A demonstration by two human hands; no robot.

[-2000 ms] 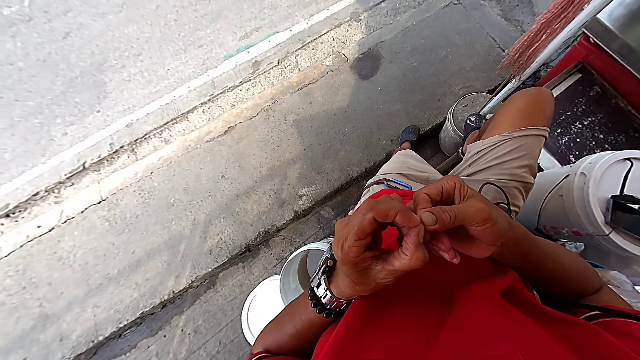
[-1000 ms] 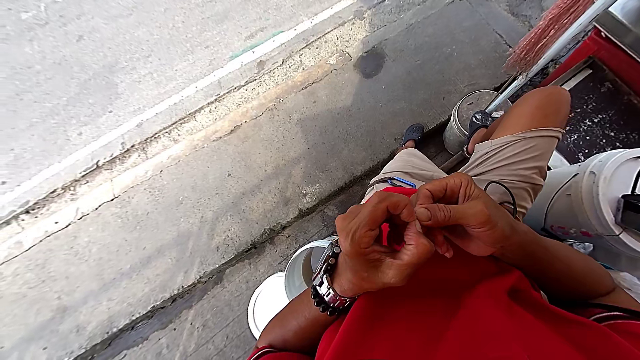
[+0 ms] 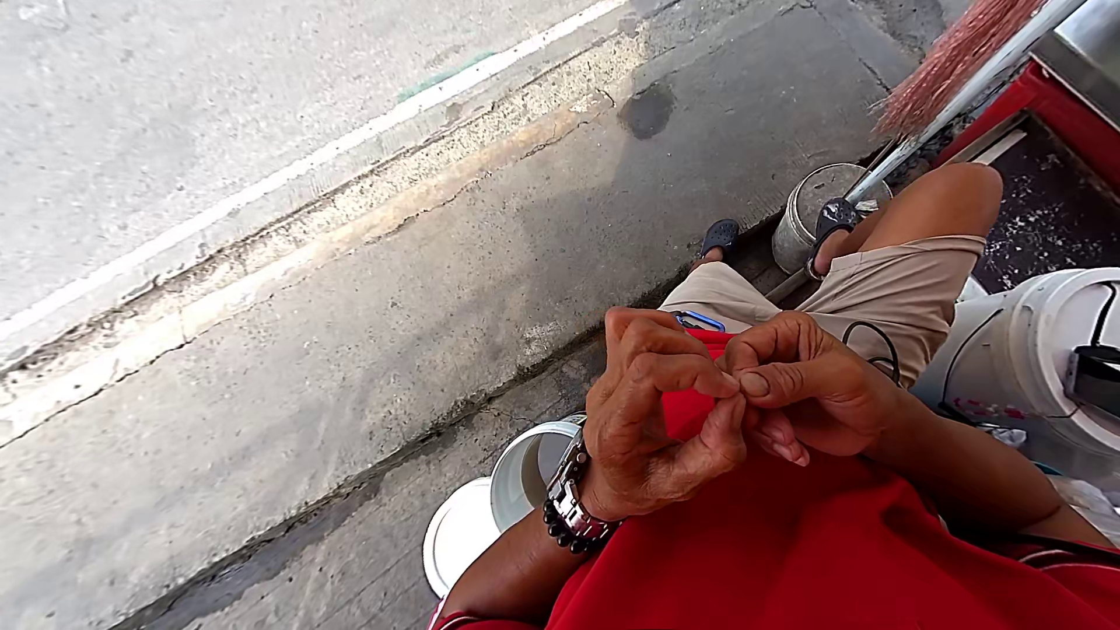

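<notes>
My left hand (image 3: 661, 411), with a metal-band watch (image 3: 573, 507) and a dark beaded bracelet at its wrist, is held over my lap with thumb and forefinger bent together. Its fingertips meet the thumb and fingertips of my right hand (image 3: 809, 381). Whether anything small is pinched between them cannot be made out. Below and behind both hands is my red shirt (image 3: 752, 542). Beige shorts (image 3: 906, 289) cover my thighs, and a blue carabiner-like clip (image 3: 700, 322) lies near the waist, just beyond my left hand.
A white bucket (image 3: 525, 472) and a round white lid (image 3: 455, 534) are at lower left. To the right stands a large white bucket (image 3: 1006, 350). Ahead, one clog-shod foot is by a smaller lidded pail (image 3: 792, 223), near a reddish broom (image 3: 954, 66). Pavement and a curb run along the left.
</notes>
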